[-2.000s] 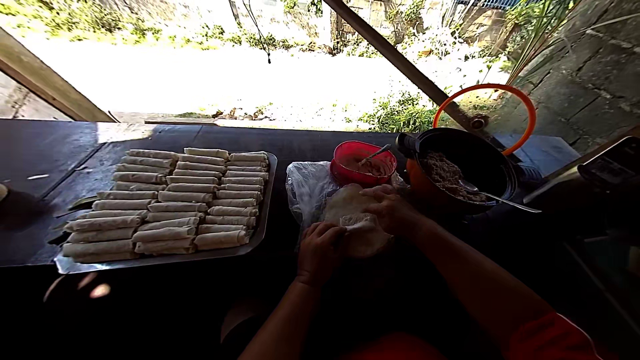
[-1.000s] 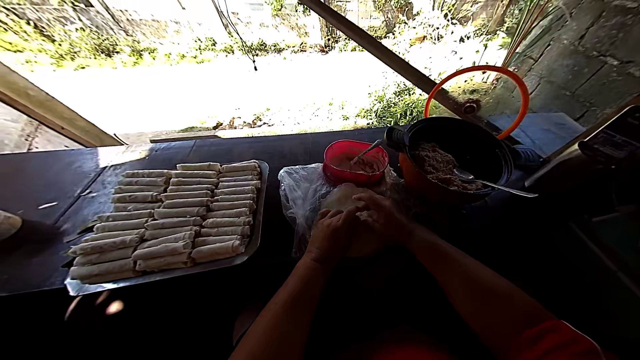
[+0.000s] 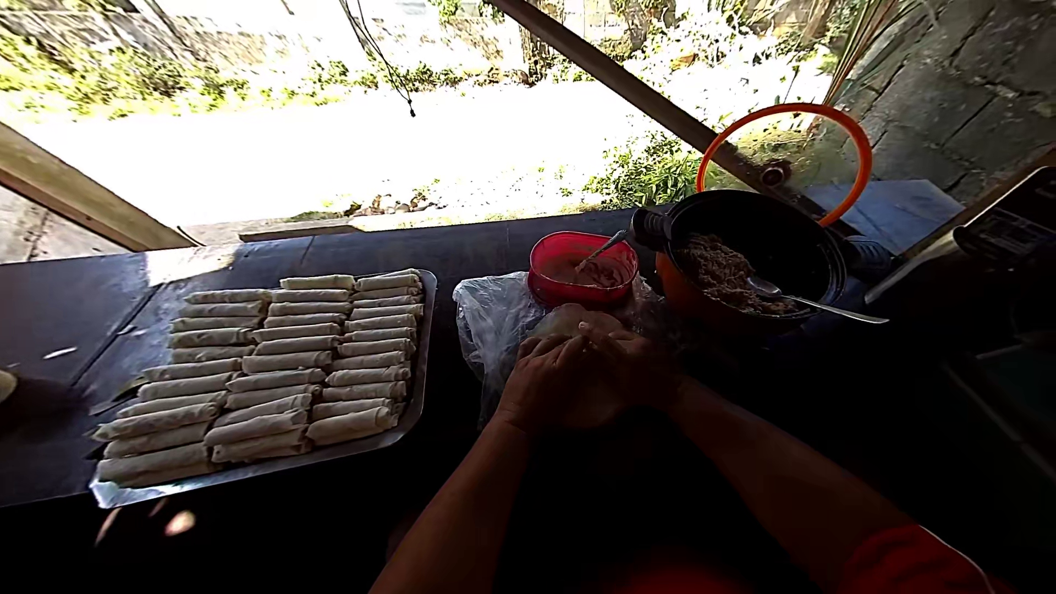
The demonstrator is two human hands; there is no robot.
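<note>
My left hand [image 3: 540, 379] and my right hand [image 3: 631, 363] meet side by side on a thin round wrapper [image 3: 590, 404], fingers curled over its middle; what lies under the fingers is hidden. The wrapper lies on a clear plastic bag [image 3: 493, 309]. Just beyond the hands is a red plastic bowl [image 3: 549, 289] of pinkish paste, with a spoon [image 3: 609, 246] leaning in it. To the right, a dark pot [image 3: 676, 309] holds a crumbly cooked filling [image 3: 722, 268] and a metal spoon [image 3: 833, 308]. At left, a metal tray [image 3: 422, 363] bears several rows of uncooked rolls [image 3: 285, 360].
The dark tabletop [image 3: 462, 239] runs across the view. An orange-rimmed round lid [image 3: 865, 161] stands upright behind the pot, near a slanted metal bar [image 3: 610, 70]. A block wall [image 3: 949, 91] rises at the right. A rounded object [image 3: 7, 385] sits at the far left edge.
My hands have come closer together over the wrapper than two seconds ago, when they were apart at its sides. The tray, bowl and pot are unchanged.
</note>
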